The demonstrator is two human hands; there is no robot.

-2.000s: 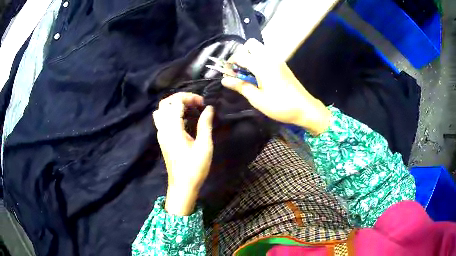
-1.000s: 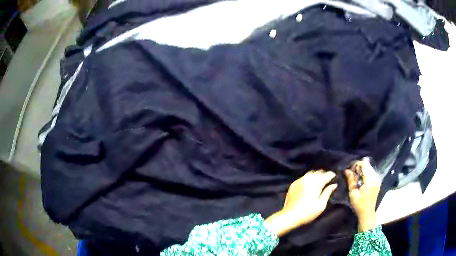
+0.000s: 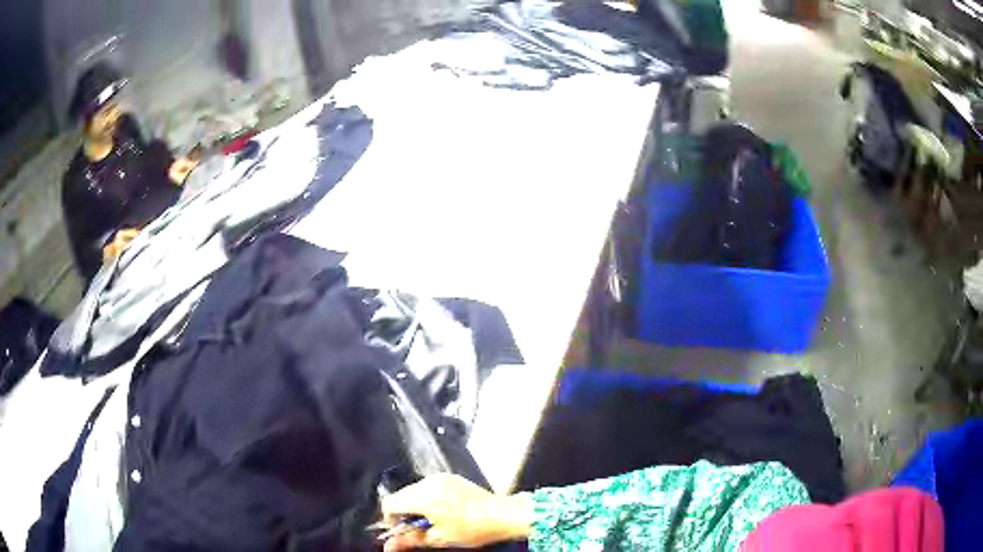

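Note:
A dark navy denim garment (image 3: pixel 237 399) lies over the near left part of the white table, with pale grey-blue inner cloth showing beside it. Small whitish buttons show along its left strip. My right hand (image 3: pixel 447 512) is at the bottom edge of the view, at the garment's right side, closed around small snips with a blue part (image 3: pixel 412 525). Its fingers are partly cut off by the frame, so whether it also grips cloth cannot be told. My left hand is out of view.
The white table (image 3: pixel 485 173) runs away ahead, with more garments (image 3: pixel 248 205) on its left side. A person (image 3: pixel 119 183) stands at the left. A blue crate (image 3: pixel 722 307) with dark garments is on the right floor. Nearer are dark garments (image 3: pixel 690 437) and another blue crate (image 3: pixel 959 485).
The view has swung up from the garment to the table and room. My left hand has gone out of the picture. My right hand now shows at the bottom edge.

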